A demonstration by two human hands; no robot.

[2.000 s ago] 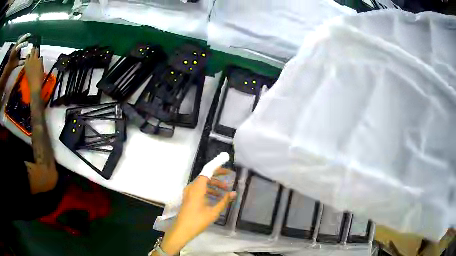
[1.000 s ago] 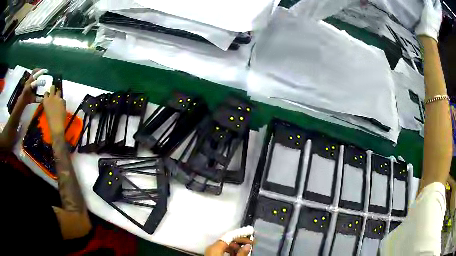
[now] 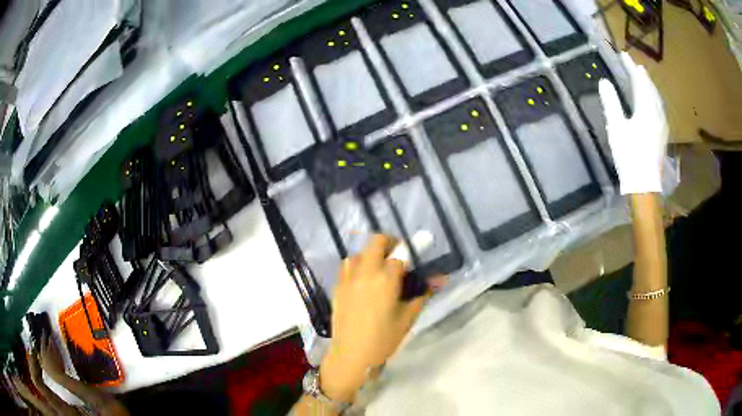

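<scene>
The pale packing tray (image 3: 480,88) lies tilted across the view, with black frames (image 3: 488,175) in two rows of pockets. My left hand (image 3: 374,301), bare with white finger tips, is at the near row's left part. Its fingers close on the lower end of a blurred black frame (image 3: 340,172), whose solid end with yellow dots lies skewed over the neighbouring frame. The pocket at the near left corner shows no frame seated in it. My right hand (image 3: 639,134), in a white glove, is at the tray's right end, thumb and fingers apart, holding nothing visible.
Heaped and fanned black frames (image 3: 175,179) lie on the white bench covering (image 3: 244,280) left of the tray. An orange bin (image 3: 91,341) and a neighbouring worker's hands (image 3: 49,374) are at lower left. Brown cardboard (image 3: 683,77) with loose frames is at right. Whitish sheets (image 3: 65,65) lie at upper left.
The view has swung right onto the tray. The large whitish sheet is off the tray. My right hand has come down to the tray's right end; my left hand has moved over the near row and grips a frame.
</scene>
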